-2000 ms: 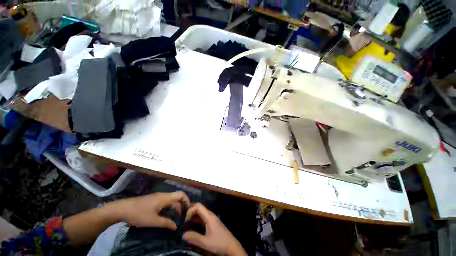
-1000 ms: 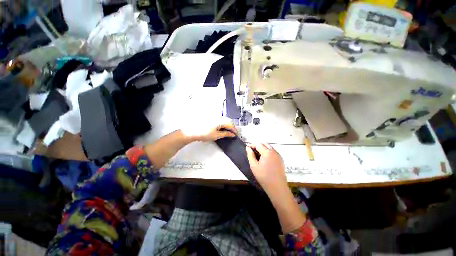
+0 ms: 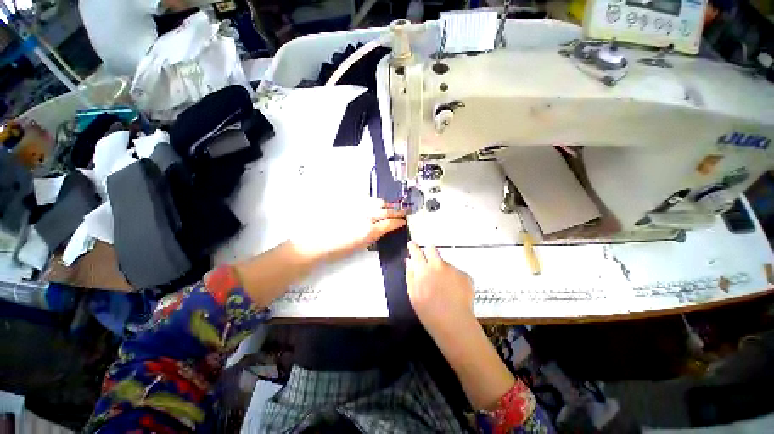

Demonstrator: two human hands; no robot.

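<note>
A narrow dark fabric strip (image 3: pixel 395 275) runs from the needle area over the table's front edge towards my lap. My left hand (image 3: pixel 361 232) lies at the strip's upper left, fingertips close to the presser foot (image 3: pixel 406 197). My right hand (image 3: pixel 437 284) lies on the strip's right edge, nearer to me, fingers bent on it. The cream sewing machine head (image 3: pixel 543 97) with blue lettering stands over the strip. Another dark piece (image 3: pixel 379 148) lies behind the needle. Whether the strip's end is under the foot is hidden by my fingers.
Grey (image 3: pixel 140 225) and black folded pieces (image 3: pixel 199 199) lie at the left with white scraps. A tan-grey cardboard piece (image 3: pixel 550 191) and a yellow-handled tool (image 3: pixel 530 253) are under the machine arm. A white trough (image 3: pixel 293 58) holds black pieces behind the table.
Both hands have come up from the lap to the needle area with the strip. Since the middle frame the strip has turned from slanting to nearly straight, and my left hand is closer to the foot.
</note>
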